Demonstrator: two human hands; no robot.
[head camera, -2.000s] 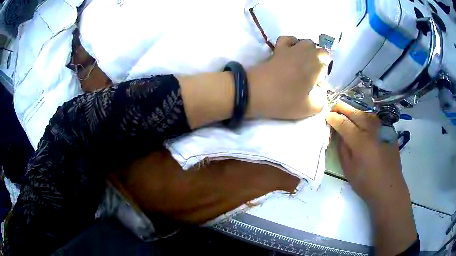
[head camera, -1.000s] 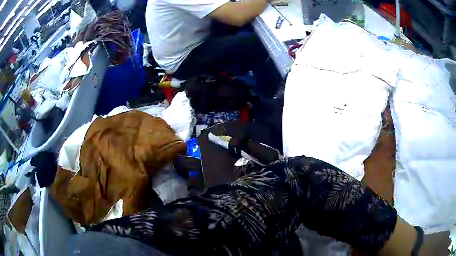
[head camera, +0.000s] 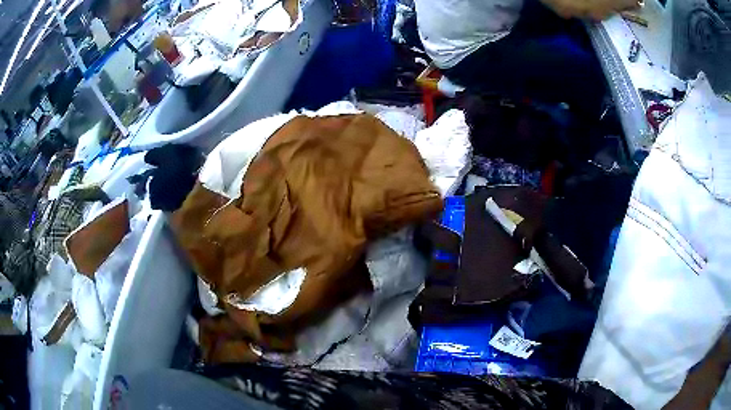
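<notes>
A heap of brown shell fabric (head camera: 312, 200) with white backing lies in front of me, wrinkled, beside a white tub. A white-rimmed opening or turned-out patch shows low on it. A long white padded piece (head camera: 649, 264) with stitch lines hangs at the right edge, with a brown patch at the lower right corner. My dark patterned sleeve (head camera: 401, 388) crosses the bottom edge. Neither of my hands shows; both are out of the picture.
White tubs (head camera: 132, 320) with fabric pieces stand at left. Blue plastic (head camera: 457, 344) and dark cloth lie right of the heap. A seated person in a white top (head camera: 469, 28) is at the upper middle, near a white table edge (head camera: 621, 76).
The view has swung left from the sewing machine to the brown heap and tubs. The machine and both my hands, seen earlier, have left the picture; the white piece has shifted to the right edge.
</notes>
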